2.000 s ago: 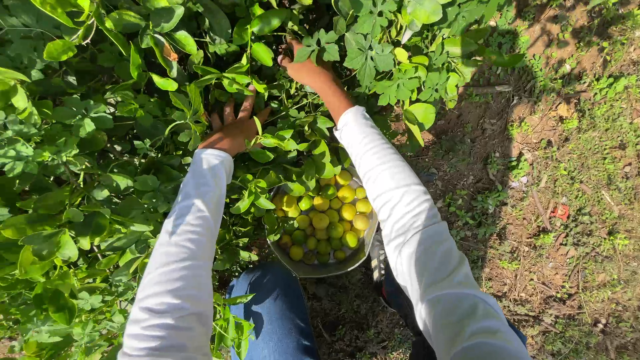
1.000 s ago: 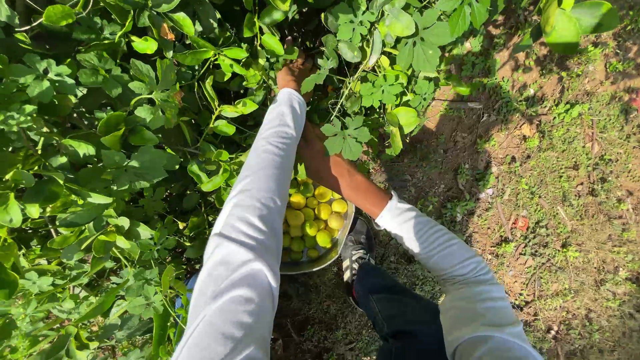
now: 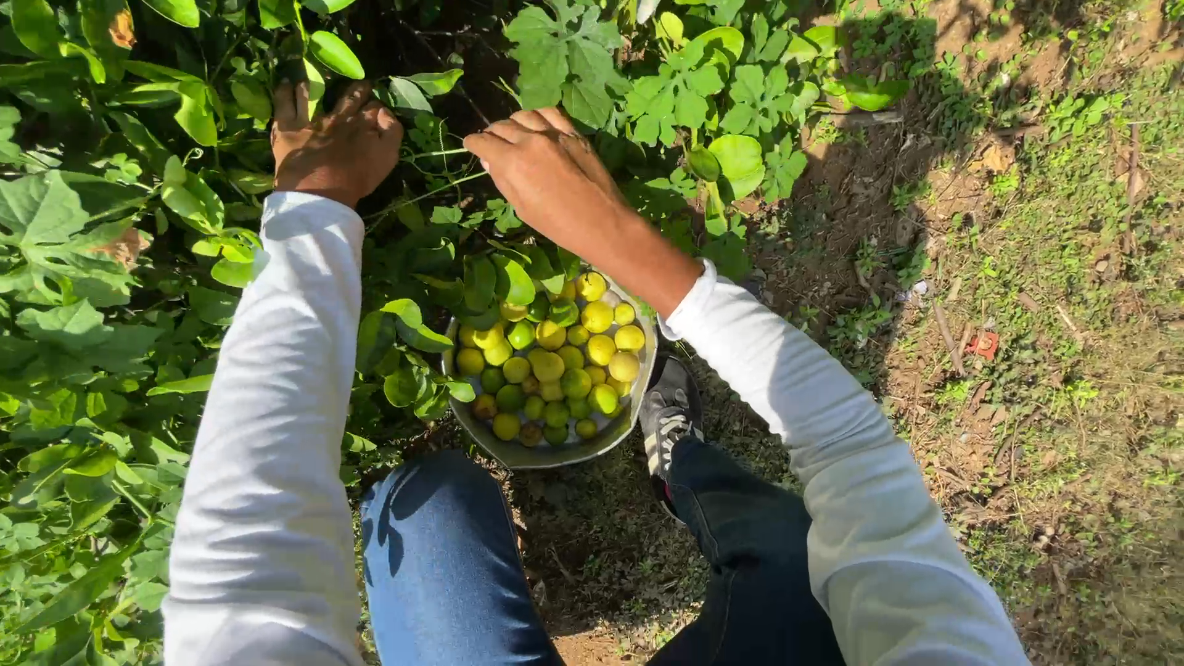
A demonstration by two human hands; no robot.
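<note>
My left hand (image 3: 335,143) reaches into the leafy citrus bush (image 3: 199,199), back up, its fingertips hidden among leaves and shade. To its right, my right hand (image 3: 548,171) has thumb and fingers pinched at the end of thin green vine stems (image 3: 435,153) that stretch toward my left hand. Below my right hand a round metal basin (image 3: 523,458) stands on the ground, holding many yellow and green limes (image 3: 548,365). Leafy twigs overhang the basin's left and upper rim.
Lobed vine leaves (image 3: 680,92) grow through the bush above and right of my hands. My shoe (image 3: 668,416) is beside the basin's right edge, and my bent knee (image 3: 439,518) is below it. Bare soil with weeds (image 3: 1045,305) and a small red scrap (image 3: 983,345) lie to the right.
My forearms were crossed or overlapping near the bush one second ago; now they are apart. My right hand, hidden then by leaves and my left arm, is in plain sight above the basin.
</note>
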